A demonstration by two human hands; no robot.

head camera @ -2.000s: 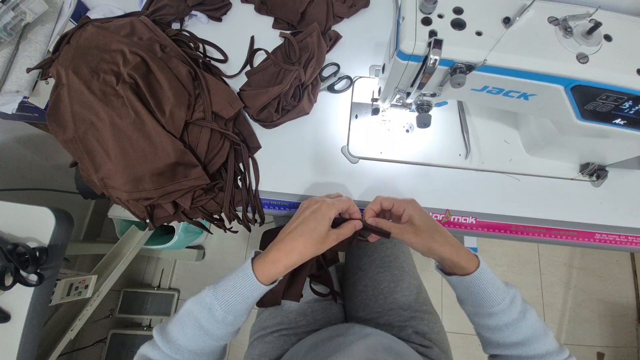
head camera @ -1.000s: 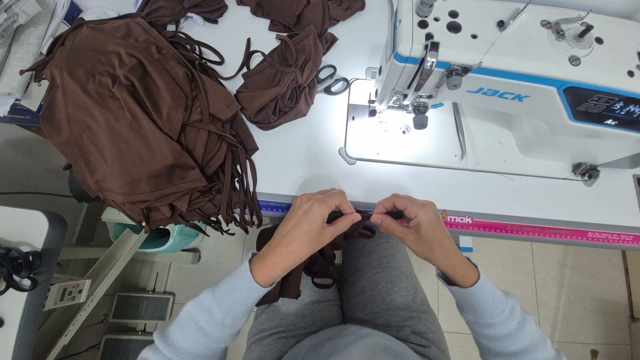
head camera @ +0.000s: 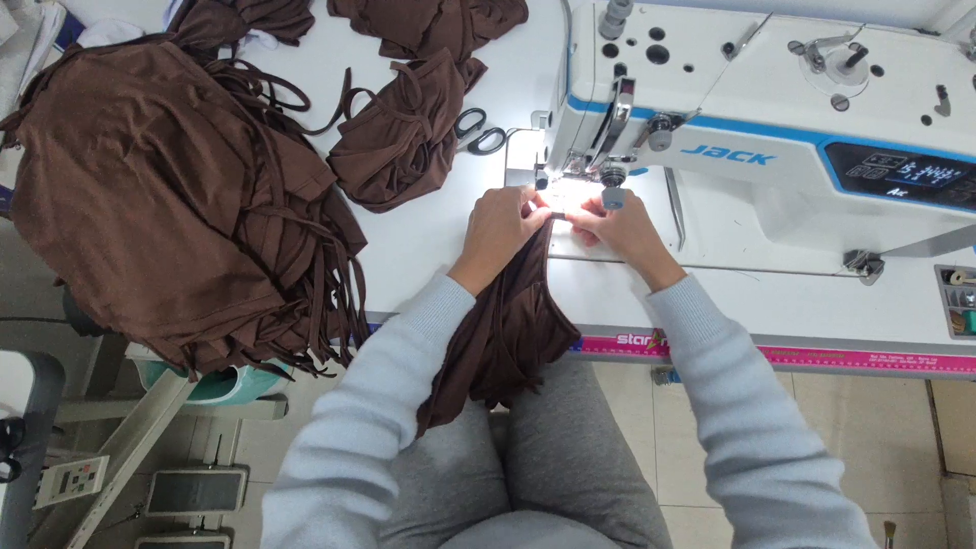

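Note:
A brown fabric garment (head camera: 511,328) hangs from my fingers over the table's front edge and onto my lap. My left hand (head camera: 499,229) pinches its upper edge just left of the needle area of the white Jack sewing machine (head camera: 732,114). On the right, my right hand (head camera: 614,229) grips the same edge between thumb and fingers, close under the presser foot. Bright lamp light washes out the fabric between my fingertips, so whether it lies under the foot cannot be told.
A large pile of brown garments with thin straps (head camera: 145,191) covers the table's left side. Another brown piece (head camera: 404,137) lies beside black-handled scissors (head camera: 480,133), left of the machine. A measuring tape (head camera: 862,358) runs along the front edge. Small spools sit in a tray (head camera: 945,305) at far right.
Both hands have moved forward from above my lap to the machine's needle area, bringing the brown garment's edge with them. More of the garment now shows, draped over the table edge.

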